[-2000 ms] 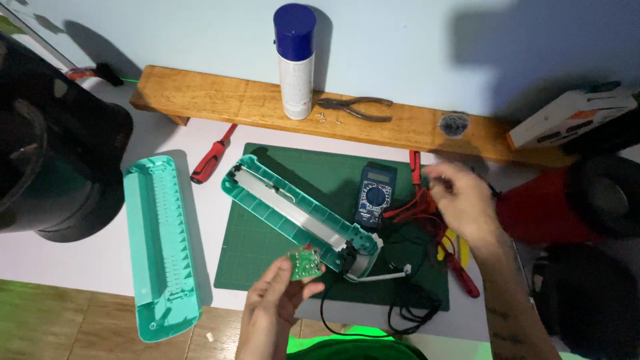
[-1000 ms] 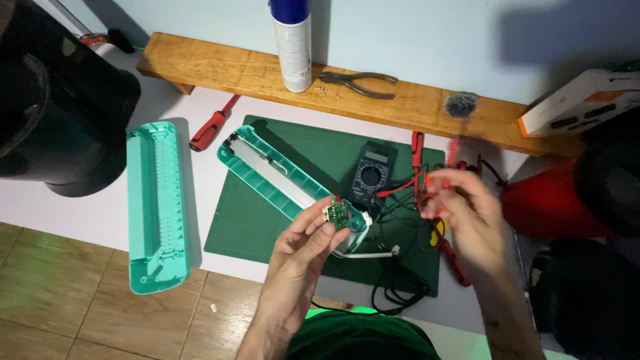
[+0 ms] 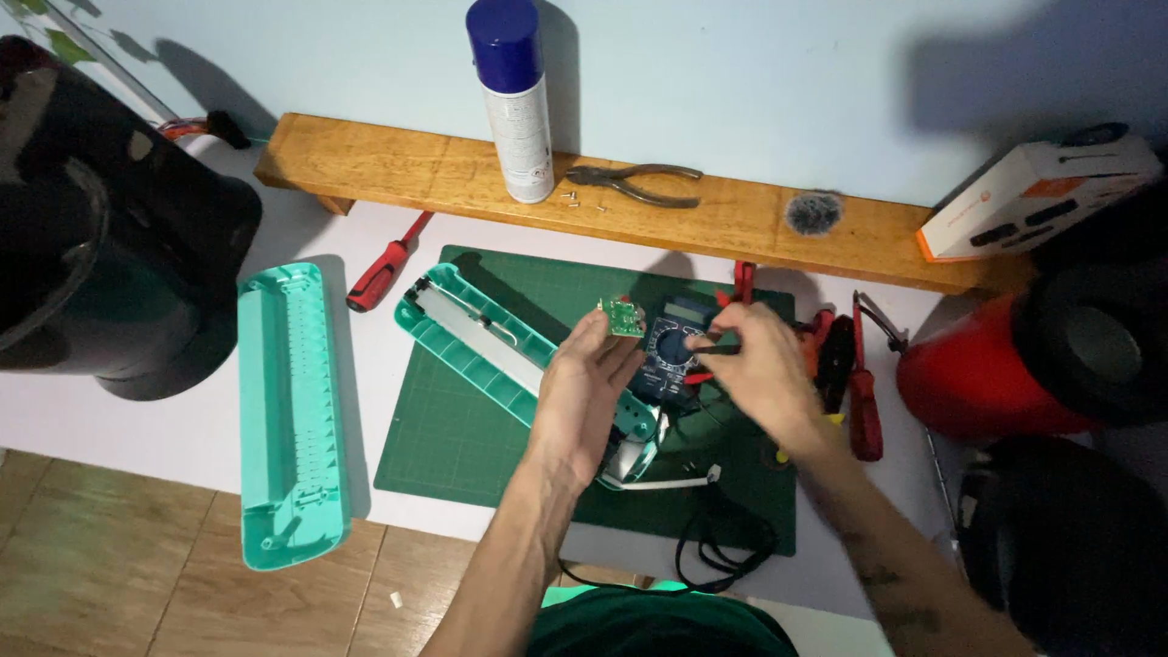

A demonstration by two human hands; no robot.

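Observation:
My left hand (image 3: 584, 388) holds a small green circuit board (image 3: 622, 317) by its edge, above the turquoise plastic housing (image 3: 484, 370) with a white strip inside. My right hand (image 3: 762, 365) pinches a thin dark object (image 3: 718, 349), likely a probe, over the dial of the digital multimeter (image 3: 672, 347). Red leads show beside that hand. The housing and the multimeter lie on a green cutting mat (image 3: 447, 447). A white arm-like part (image 3: 666, 483) sticks out at the housing's lower end, and a black cable (image 3: 721, 557) is coiled near the mat's front edge.
A turquoise cover (image 3: 294, 411) and a red screwdriver (image 3: 383, 274) lie left. On the wooden shelf (image 3: 411, 164) are a spray can (image 3: 518, 119), pliers (image 3: 639, 182), small screws and a white box (image 3: 1040, 201). Black containers (image 3: 137, 228) stand left; a red cylinder (image 3: 985, 365) and more tools are right.
My right hand has moved left, from beside the multimeter to over it. The circuit board in my left hand has moved up and right, nearer the multimeter.

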